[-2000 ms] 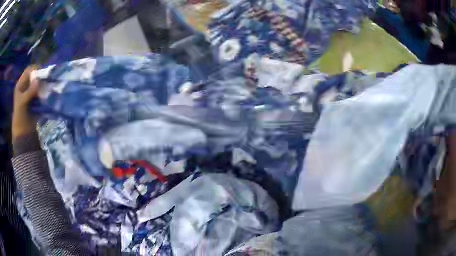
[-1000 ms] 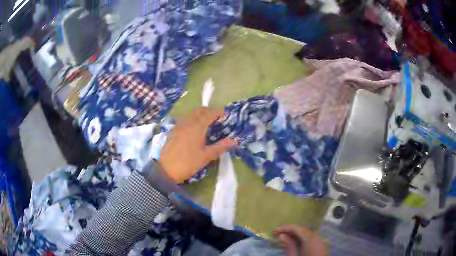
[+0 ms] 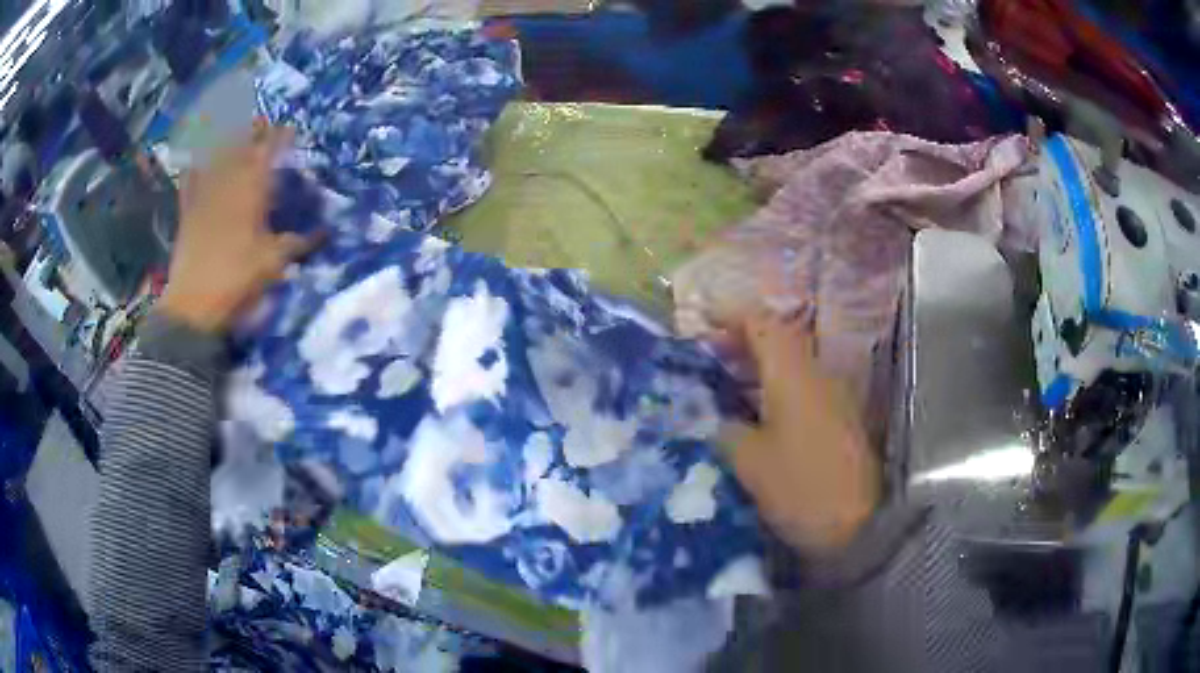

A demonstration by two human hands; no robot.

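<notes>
A blue floral piece with large white flowers [image 3: 454, 394] lies spread, dark side up, over the green surface [image 3: 619, 184]. My left hand [image 3: 230, 230] is at its far left corner, blurred, thumb and fingers around a bunched bit of cloth. My right hand [image 3: 796, 440] is on its right edge, blurred, with the fingertips at the cloth; whether it grips or only presses cannot be told. A floral pile [image 3: 382, 118] lies beyond my left hand. The overlock machine head [image 3: 1073, 250] stands at the right.
Pink-beige cloth [image 3: 855, 224] lies between the green surface and the machine's grey metal cover [image 3: 967, 355]. More floral cloth [image 3: 290, 605] hangs at the near left edge. Dark and red cloth lies at the far right. Another grey machine part [image 3: 112, 224] shows at the left.
The floral piece, bunched before, is now spread wide across the green surface. My left hand has moved far left, and my right hand has come up onto the cloth. The view has shifted.
</notes>
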